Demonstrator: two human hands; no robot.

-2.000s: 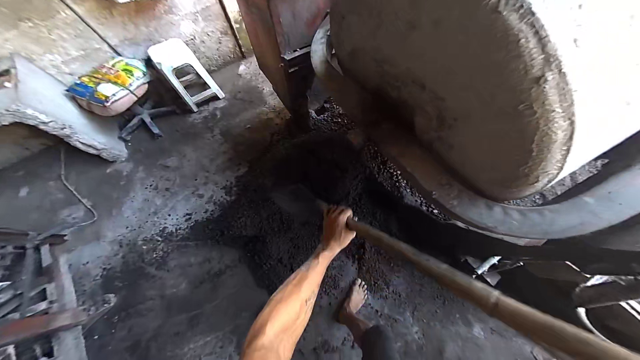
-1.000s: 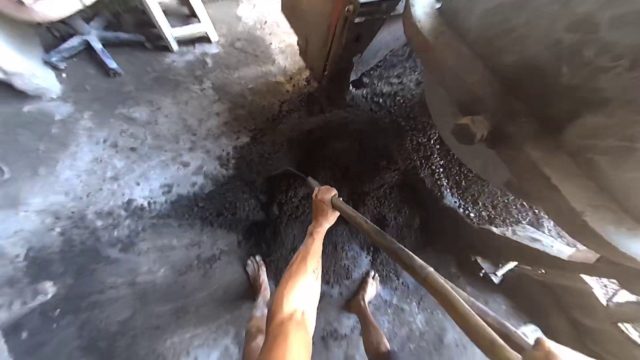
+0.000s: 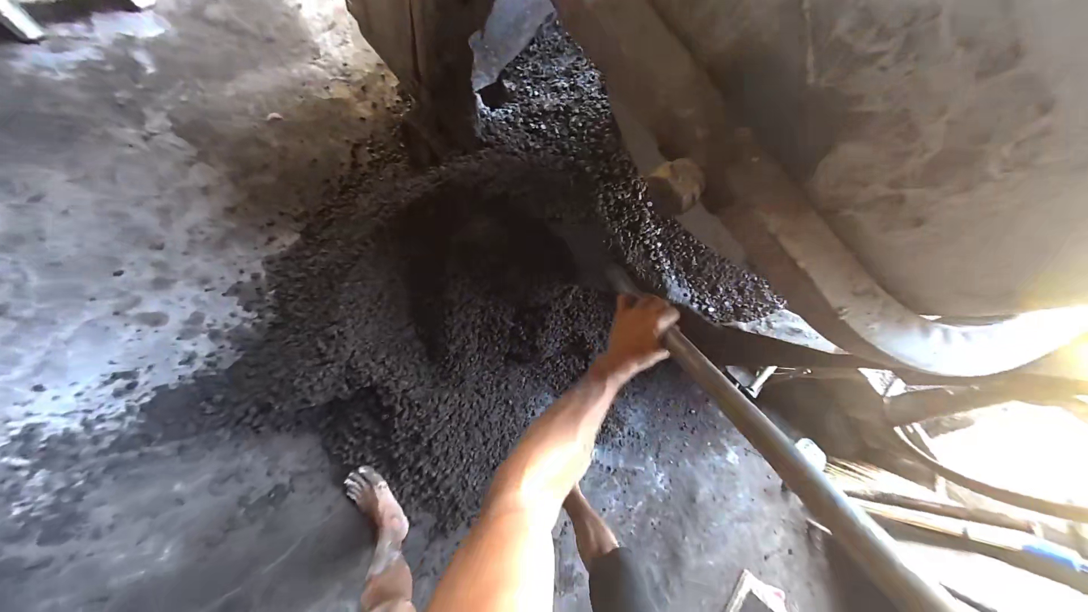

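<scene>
My left hand [image 3: 639, 330] is closed around the long handle [image 3: 790, 463] of what looks like a shovel. From there the handle slants down to the lower right and leaves the picture. Its dark blade end lies at the heap of small black granules [image 3: 459, 391] and is hard to make out in shadow. My right hand is outside the view. My bare left foot [image 3: 378, 506] stands on the floor at the lower edge of the heap, and my other leg is partly hidden behind my forearm.
A large, dusty rounded body with a curved rim [image 3: 816, 246] rises at the right, with more granules along its base. A dark upright post [image 3: 438, 76] stands behind the heap. Poles [image 3: 960, 527] lie at the lower right. Grey floor [image 3: 127, 255] extends left.
My left hand and the handle have moved rightward relative to the heap. My right hand, at the handle's lower part one second ago, has gone out of view. The view has shifted toward the heap.
</scene>
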